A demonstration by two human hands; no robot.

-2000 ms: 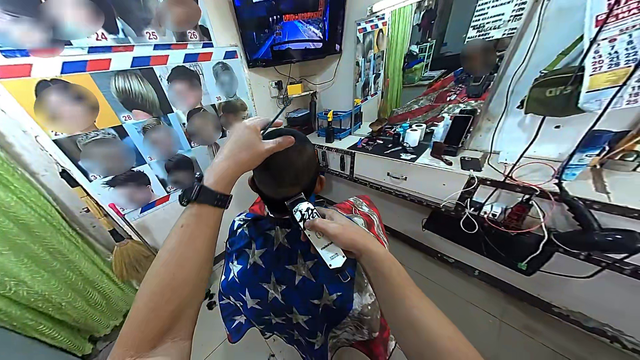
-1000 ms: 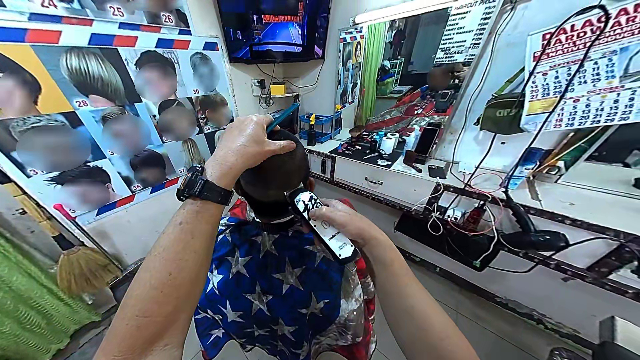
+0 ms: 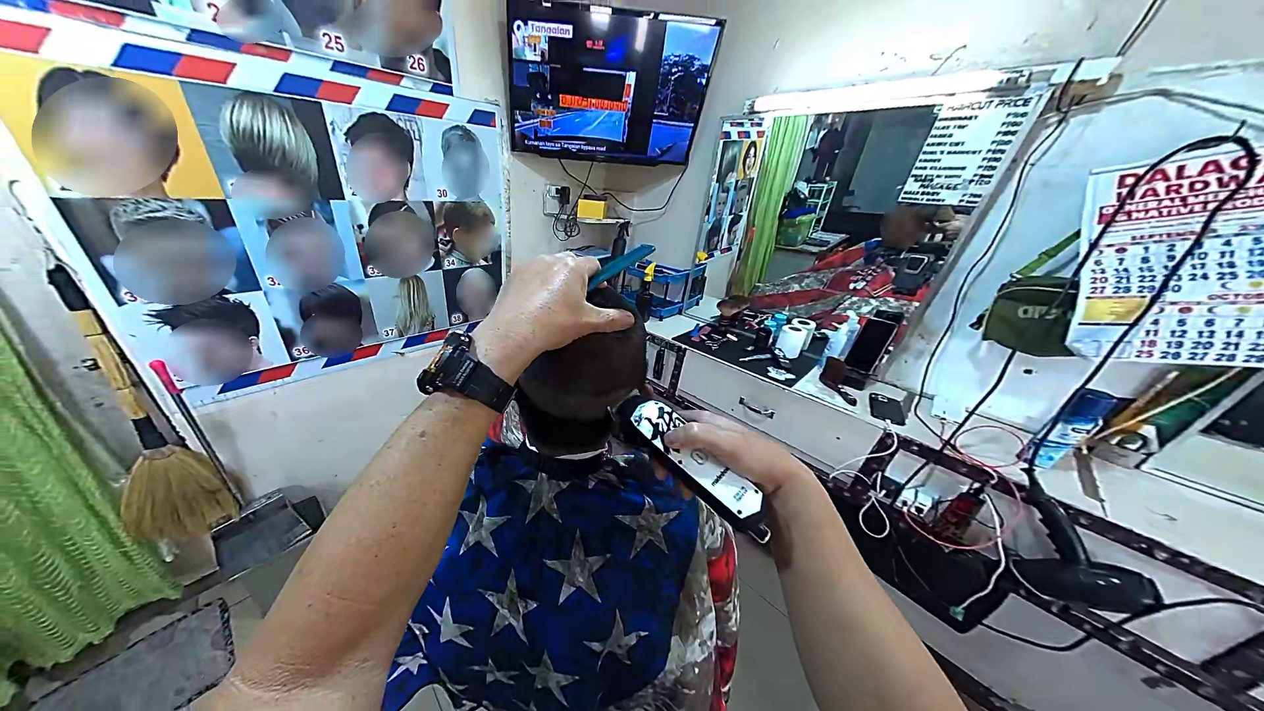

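Note:
A seated person's head is in the middle of the head view, seen from behind. A blue barber's cape with pale stars covers the shoulders. My left hand, with a black watch on the wrist, rests on top of the head and holds a teal comb. In my right hand is a black and white hair clipper. Its blade end is at the right side of the head, near the lower hairline; exact contact cannot be told.
A white counter with bottles and a phone runs along the right, under a mirror. A hair dryer and loose cords hang at the lower right. A straw broom leans at the left by a green curtain. A television hangs ahead.
My left hand stays on top of the head with the comb. The clipper stays at the right side of the head, in my right hand. The view has shifted somewhat.

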